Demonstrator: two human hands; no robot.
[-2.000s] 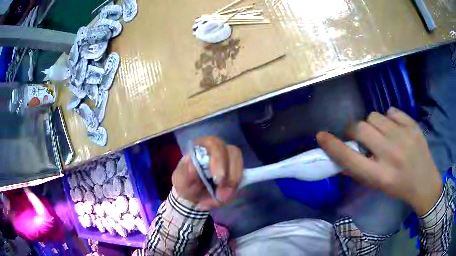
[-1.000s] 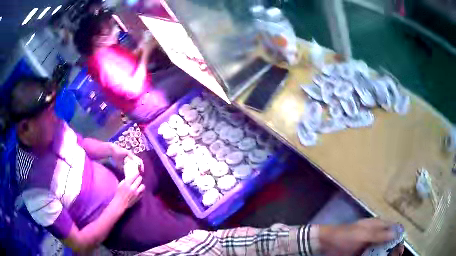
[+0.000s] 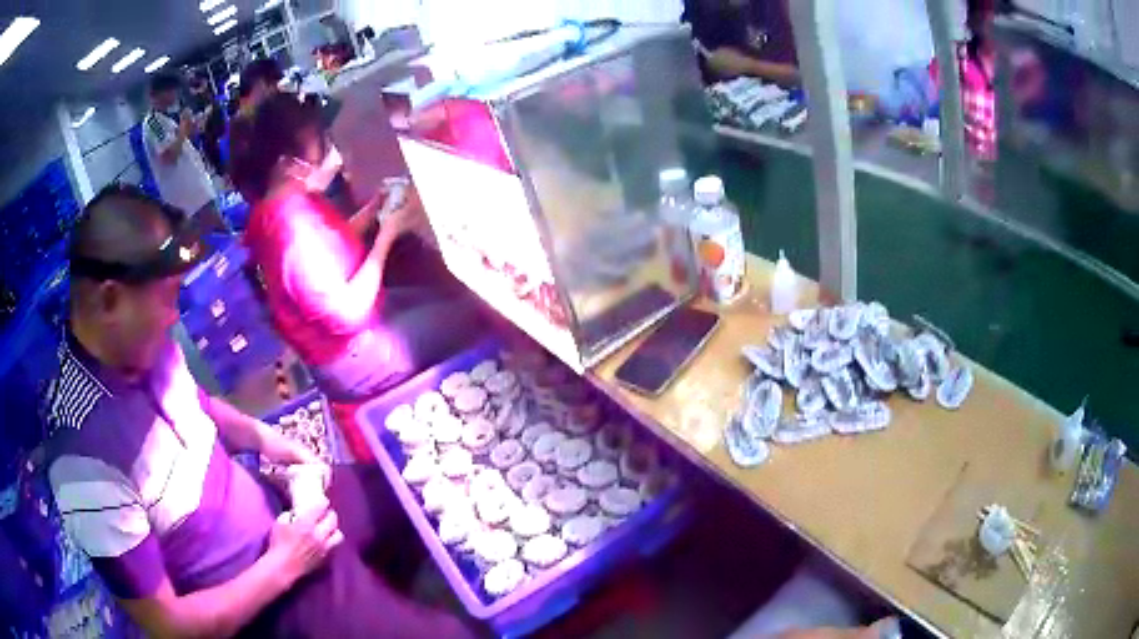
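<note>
A pile of grey-white foot-shaped pieces point(image 3: 831, 365) lies on the tan table point(image 3: 700, 437). A small round white dish point(image 3: 997, 531) sits on a brown cardboard pad point(image 3: 937, 543) with dark wet spots, with thin wooden sticks point(image 3: 1027, 552) beside and over it. Only a small part of my left hand point(image 3: 862, 630) shows at the bottom edge, by the table's front edge; whether it holds anything is hidden. My right hand is out of the picture.
A purple-looking crate point(image 3: 431, 537) of pale pieces stands left of the table. A phone point(image 3: 671, 351), drink bottle point(image 3: 718, 240), two squeeze bottles point(image 3: 784, 287), swab packet point(image 3: 1098, 472) and clear-sided box point(image 3: 612, 200) are on the table. Several people point(image 3: 187, 424) are at left.
The view has swung left and up, from my lap to the crate, box and workers. My right hand and the white-handled tool left the picture; my left hand is nearly out.
</note>
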